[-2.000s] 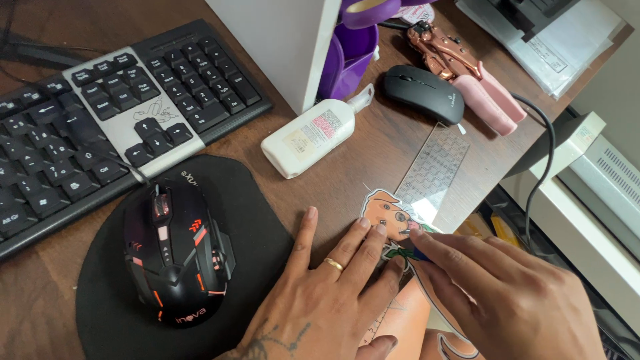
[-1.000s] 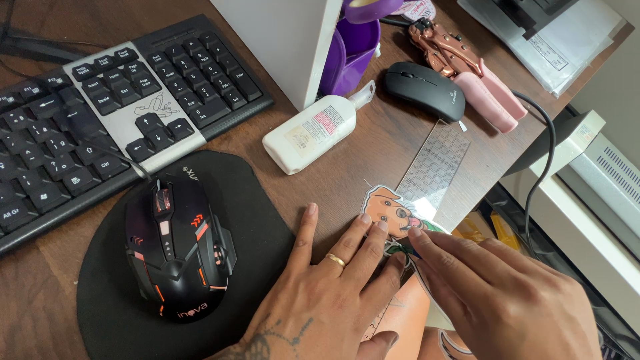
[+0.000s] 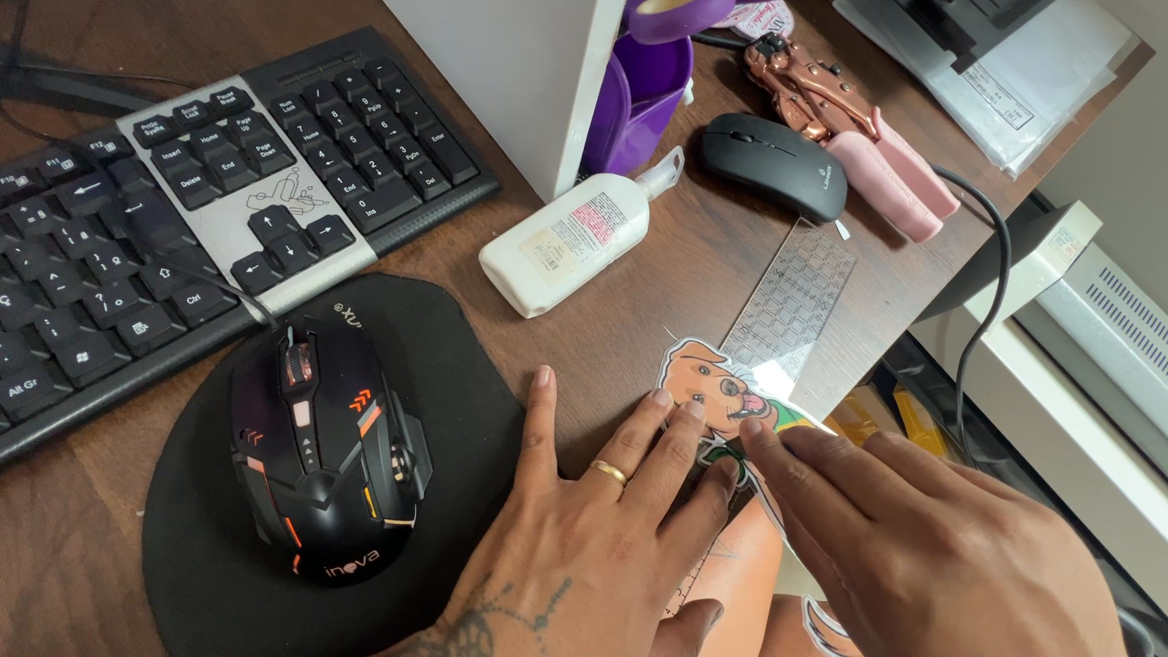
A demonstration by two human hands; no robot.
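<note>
A cut-out picture of a cartoon dog (image 3: 705,376) with a white border lies near the desk's edge, partly over a clear sheet with a keyboard-like pattern (image 3: 792,306). My left hand (image 3: 607,511), with a ring on one finger, lies flat with spread fingers, its fingertips pressing the cut-out's lower left side. The fingers of my right hand (image 3: 894,538) are bent together over the cut-out's lower right part, by the dog's mouth and green collar area; what is beneath them is hidden. Part of a ruled scale shows below my left hand, over my leg.
A black gaming mouse (image 3: 324,456) rests on a black mouse pad (image 3: 447,365), beside a keyboard (image 3: 205,201). Further back are a white glue bottle (image 3: 568,242), a purple holder (image 3: 643,96), a small black mouse (image 3: 774,164), pink-handled pliers (image 3: 853,128), and papers in plastic (image 3: 1022,100). A cable (image 3: 999,274) hangs over the desk's edge.
</note>
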